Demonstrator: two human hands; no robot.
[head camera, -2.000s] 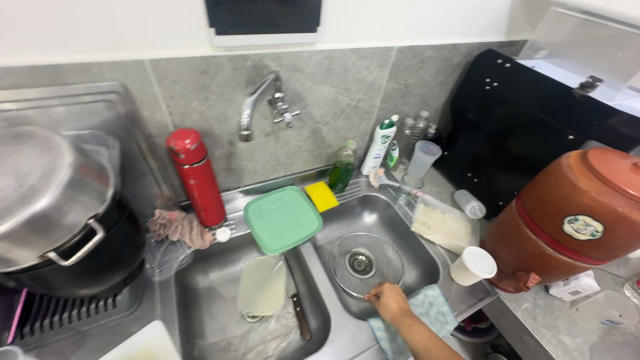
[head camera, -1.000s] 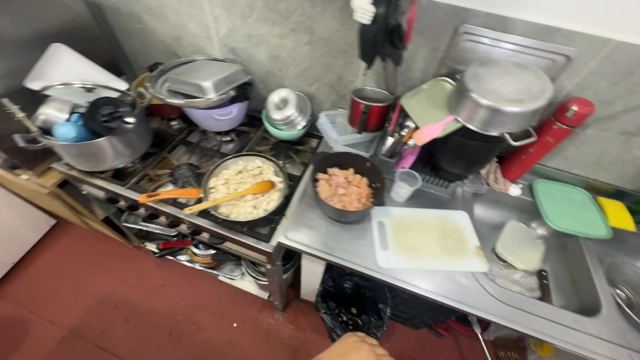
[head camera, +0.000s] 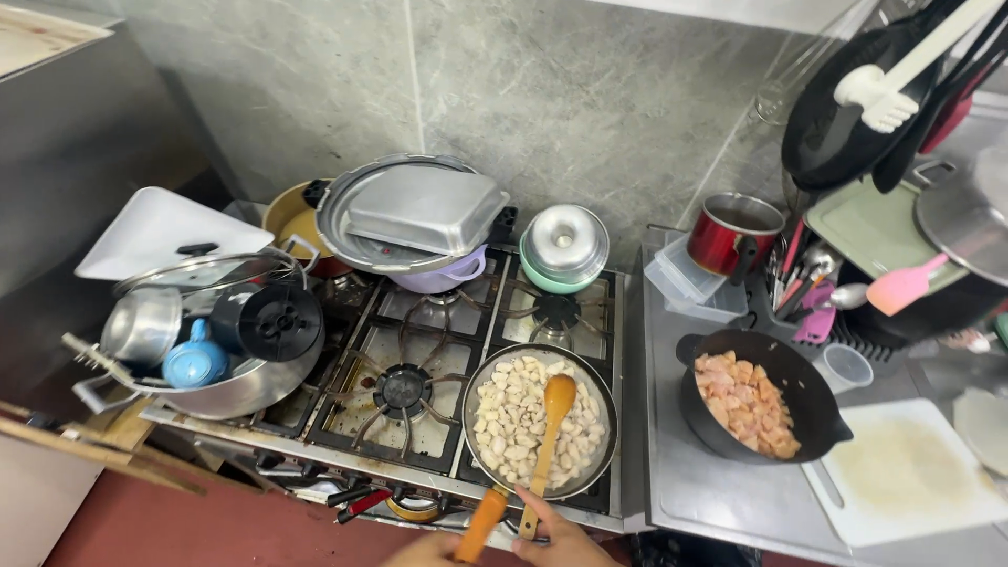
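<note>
A frying pan (head camera: 470, 425) full of pale, diced chicken pieces (head camera: 508, 409) rests on the front right burner of the stove. My left hand (head camera: 429, 549) is at the bottom edge, closed around the pan's orange handle (head camera: 482, 526). With thumb and fingers, my right hand (head camera: 563, 543) grips the lower end of a wooden spoon (head camera: 547, 449), whose bowl lies on the chicken. To the right, a dark pot (head camera: 815, 394) of raw diced chicken (head camera: 744, 402) stands on the steel counter, beside a white cutting board (head camera: 906, 472).
A large pot (head camera: 244, 394) of cookware occupies the stove's left side. Behind are a lilac pot (head camera: 441, 279) under a metal pan (head camera: 429, 209), and a green bowl (head camera: 551, 279) with metal moulds. A red pot (head camera: 732, 236) stands on plastic containers by the utensil rack; black pans (head camera: 835, 118) hang above.
The view has swung left from the sink to the stove. My right hand, earlier at the sink strainer, now holds the spoon; my left hand has come into view on the pan handle.
</note>
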